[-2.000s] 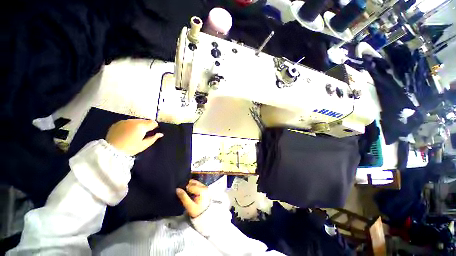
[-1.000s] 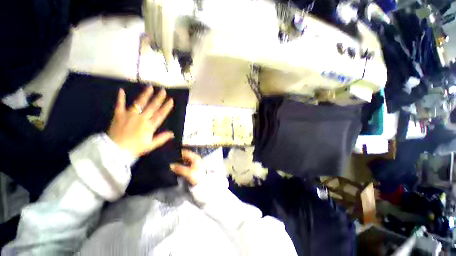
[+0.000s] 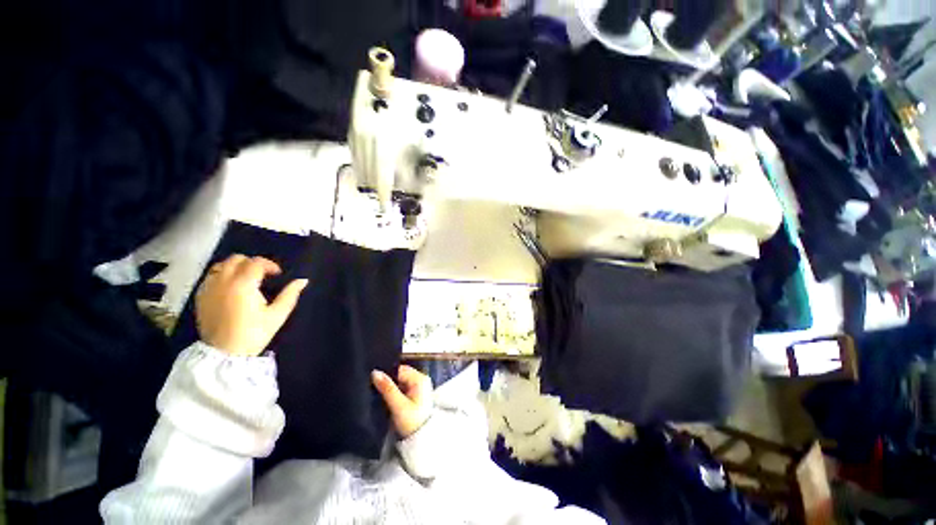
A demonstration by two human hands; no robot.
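Observation:
A flat black fabric piece point(image 3: 334, 318) lies in front of the sewing machine's needle end and hangs over the table edge towards my lap. My left hand point(image 3: 243, 305) rests on its left part, thumb and fingers curved and pressing or pinching the cloth. My right hand point(image 3: 405, 398) holds its right edge near the table's front edge, thumb on top. The cream-white machine head point(image 3: 493, 154) stands behind the cloth. The presser foot area point(image 3: 382, 213) is just beyond the cloth's back edge; whether the cloth touches it I cannot tell.
A stack of dark cut pieces point(image 3: 647, 344) lies right of the bed under the motor end. A big black garment heap point(image 3: 103, 133) fills the left and back. A pale pink spool point(image 3: 439, 55) stands behind the head. A wooden stool point(image 3: 813, 482) is at the lower right.
My left hand was spread flat on the cloth one second ago; it has moved left and its fingers are now curled. My right hand stays at the right edge. The camera view has also shifted.

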